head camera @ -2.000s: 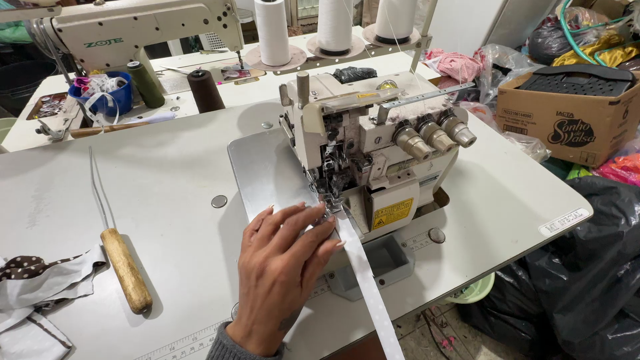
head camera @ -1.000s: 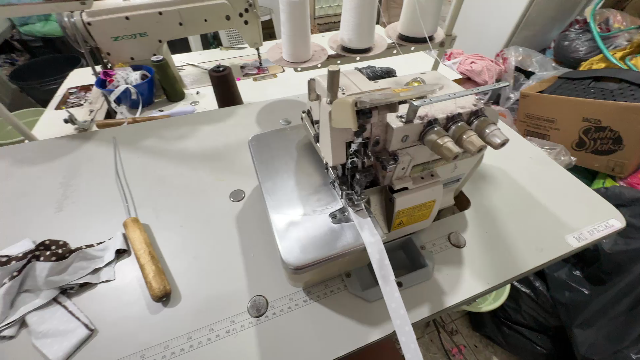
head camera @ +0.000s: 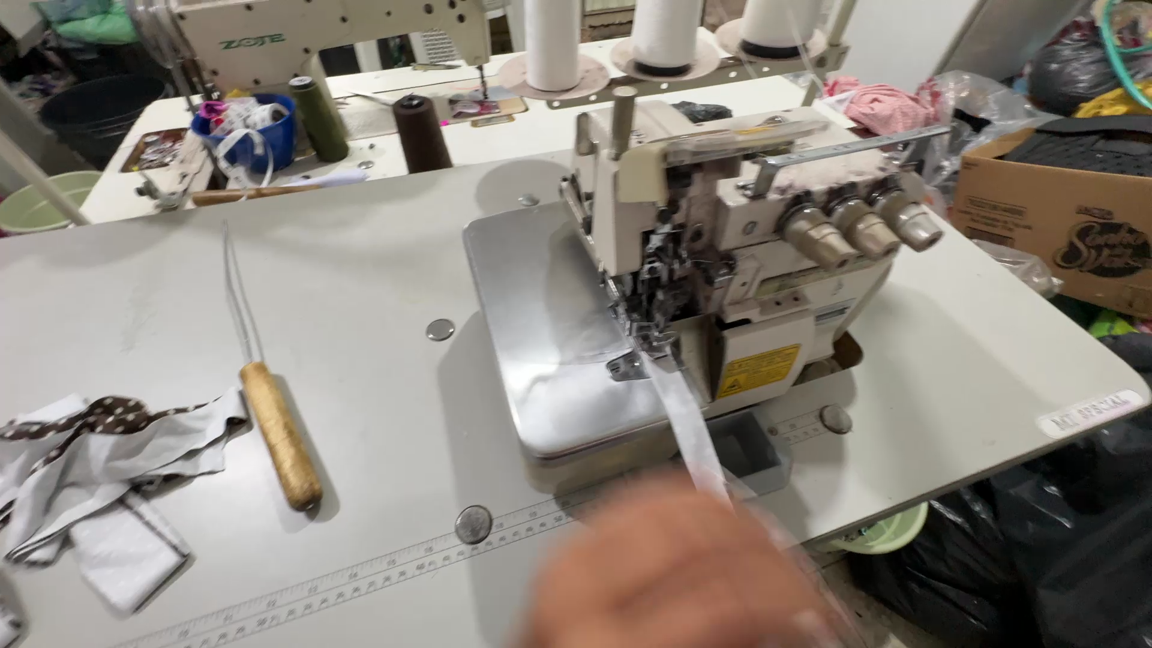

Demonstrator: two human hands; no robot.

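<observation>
One blurred hand, apparently my left hand (head camera: 684, 571), is low in the head view, over the lower part of a narrow white fabric strip (head camera: 687, 418). Blur hides its fingers, so whether it grips the strip cannot be told. The strip runs from the presser foot area of a serger (head camera: 661, 337) down across the machine's front edge. Beside the needles is the smooth metal cloth plate (head camera: 549, 360). My right hand is out of view.
A wooden-handled tool with two long metal prongs (head camera: 281, 436) lies left, beside white and brown polka-dot fabric pieces (head camera: 130, 540). Thread cones (head camera: 553, 45) and another sewing machine (head camera: 333, 27) stand behind. A cardboard box (head camera: 1017, 202) and black bags (head camera: 1080, 531) are at right.
Two seconds ago a hand lay at the presser foot; one second ago no hand was in view. Now a blurred hand is low in view, over the strip.
</observation>
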